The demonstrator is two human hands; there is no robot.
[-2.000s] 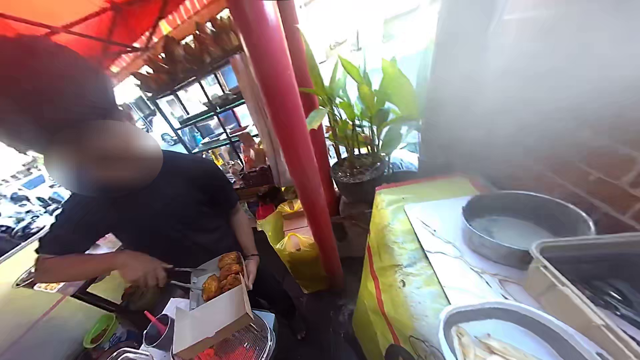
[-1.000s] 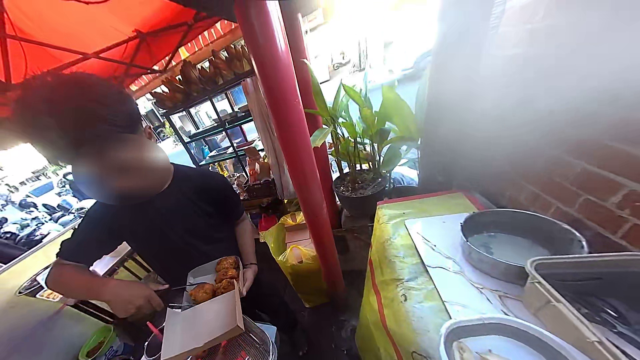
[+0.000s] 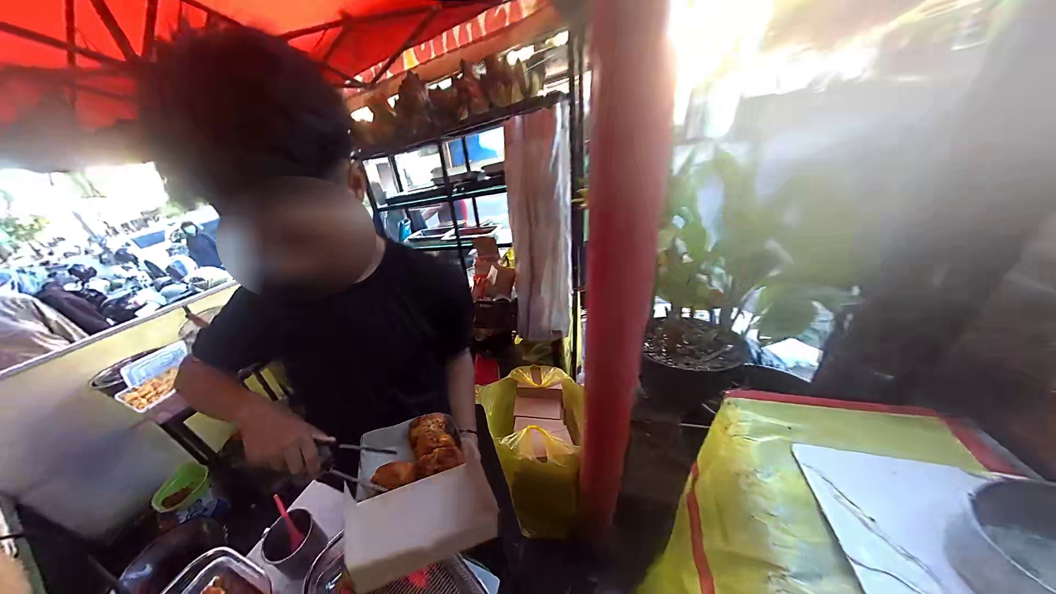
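Neither my left hand nor my right hand can be made out in the head view. Across from me a person in a black T-shirt holds an open cardboard box in one hand. Several browned, glazed food pieces lie inside it. The person's other hand grips metal tongs, whose tips reach into the box beside the food. Below the box are a wire mesh strainer, a metal cup with a red handle in it, and a clear plastic container with food.
A red pole stands beside a yellow plastic bag of boxes. To the right, a yellow-covered table bears a white board and a round metal pan. A potted plant stands behind. Haze blurs the right side.
The view has turned left, so the pan now sits at the right edge. The box and tongs remain in the person's hands.
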